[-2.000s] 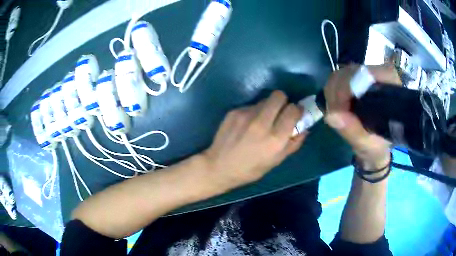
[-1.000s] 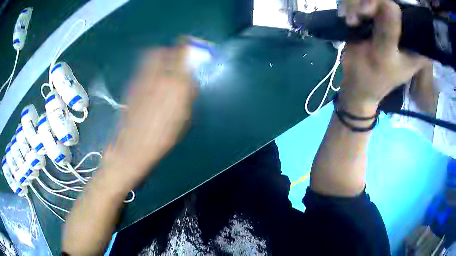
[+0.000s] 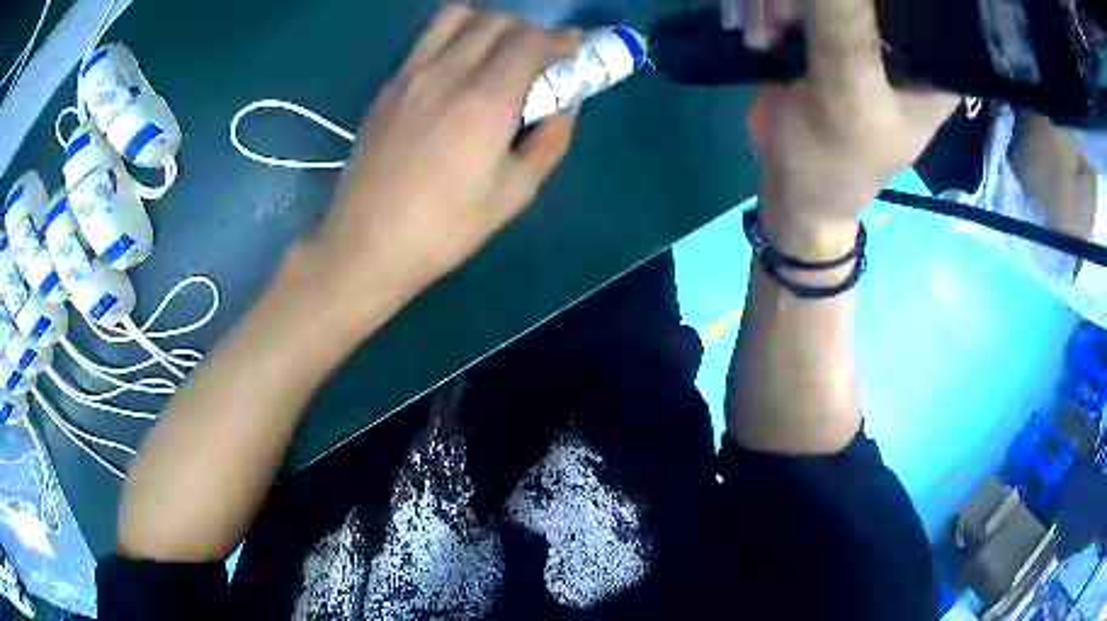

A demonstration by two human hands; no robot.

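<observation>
My left hand (image 3: 443, 146) is shut on a white handheld unit (image 3: 580, 78). The unit's blue-banded end points right, and its thin white cord loop (image 3: 285, 134) sticks out to the left behind my hand. My right hand (image 3: 838, 127) holds a black electric screwdriver (image 3: 959, 55) near the top edge; its fingers are blurred and partly cut off. The dark nose (image 3: 698, 51) points left at the unit's end, close to it; I cannot tell whether the bit touches. No screw can be made out.
Grouped white-and-blue units (image 3: 107, 200) with tangled cords lie at the left on the dark green mat. A clear plastic bag (image 3: 43, 485) is at the lower left. The black tool cable (image 3: 995, 221) runs right. Blue bins and cardboard boxes (image 3: 1005, 534) stand lower right; another person's arm (image 3: 1054, 170) shows at right.
The screwdriver's nose has left the metal box and come down and left to the unit. My left hand, blurred before, now holds the unit towards it. The view has shifted, and the metal box is out of sight.
</observation>
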